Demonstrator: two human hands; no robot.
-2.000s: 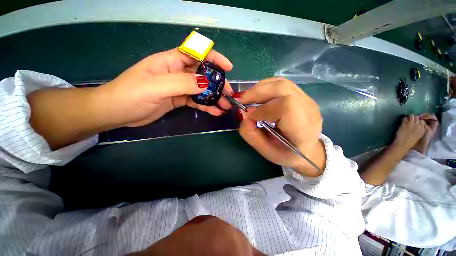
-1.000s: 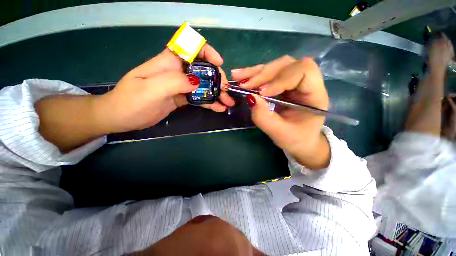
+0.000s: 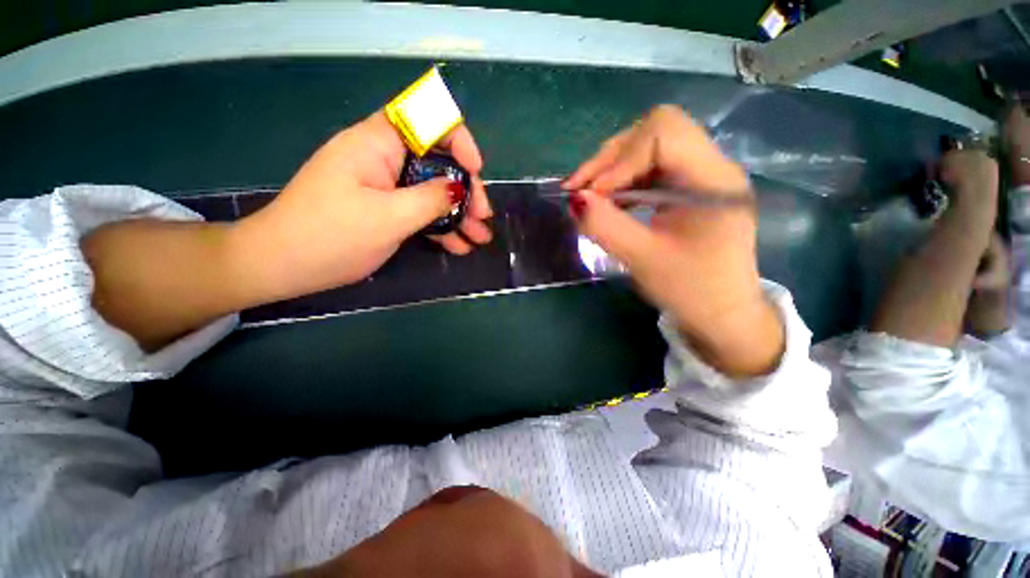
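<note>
My left hand [image 3: 361, 203] holds the black watch case [image 3: 434, 186] with my thumb over its open inside. The yellow pouch battery [image 3: 427, 111] with a white label sticks up beyond the case, against my fingers. My right hand [image 3: 678, 215] is to the right, apart from the case, and pinches the thin tweezers [image 3: 666, 196], which are blurred. Their tip is too faint to tell whether it holds anything. The dark glossy strip [image 3: 486, 269] lies flat under both hands, divided by thin pale lines.
A pale metal rail [image 3: 429, 34] curves along the far side, with a branch at the right. A wrinkled clear plastic film [image 3: 779, 152] lies right of my right hand. Other watch units [image 3: 779, 18] are beyond the rail. A neighbouring worker's arm [image 3: 943, 265] is at the right.
My right hand has drawn the tweezers away from the case to the right. My left hand still holds the case, now tilted. The neighbour's arms have moved.
</note>
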